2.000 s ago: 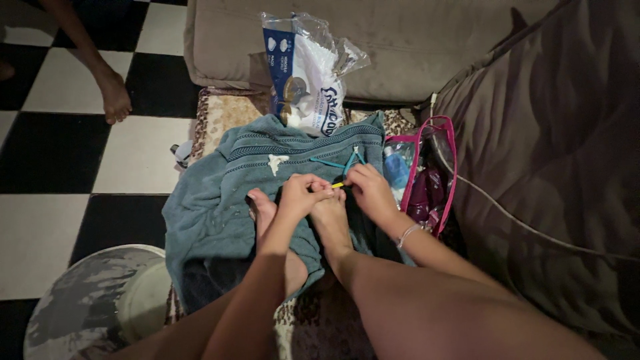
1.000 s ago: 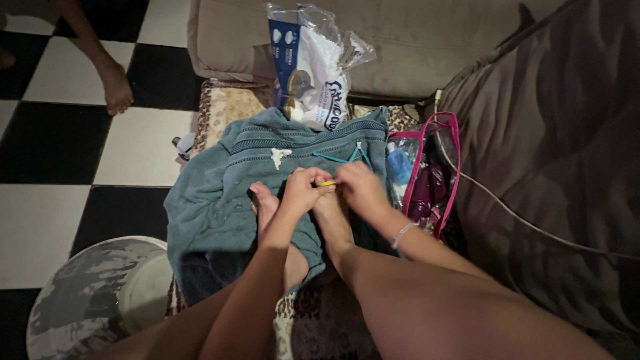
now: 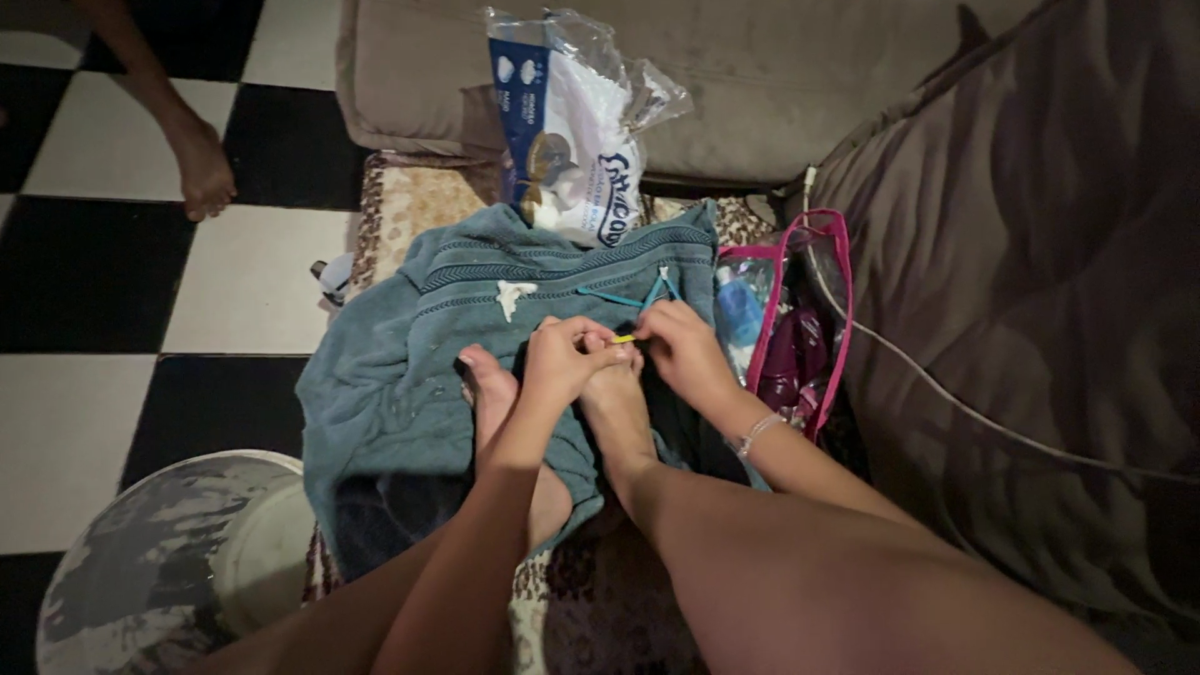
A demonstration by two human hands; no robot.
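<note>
Both of my bare feet rest on a teal towel (image 3: pixel 375 375). My left hand (image 3: pixel 567 361) is at the toes of my right foot (image 3: pixel 614 403), its fingers on them. My right hand (image 3: pixel 680 347), with a bracelet on the wrist, pinches a small yellow tool (image 3: pixel 623 338), perhaps a nail file or stick, over those toes. My left foot (image 3: pixel 492 394) lies beside my left forearm. On the towel beyond the hands are a white scrap of cotton (image 3: pixel 513 297) and a thin teal implement (image 3: pixel 614 297), partly behind my right hand.
A plastic bag of cotton (image 3: pixel 581 141) stands beyond the towel. A clear pouch with pink edging (image 3: pixel 834 328) holds bottles at the right, near a cable (image 3: pixel 928 380) on the sofa (image 3: pixel 1012 281). A bucket (image 3: pixel 141 562) is at lower left; another person's foot (image 3: pixel 204 173) is on the tiles.
The hands stay at the toes of my right foot. The yellow tool has shifted and tilted slightly between them.
</note>
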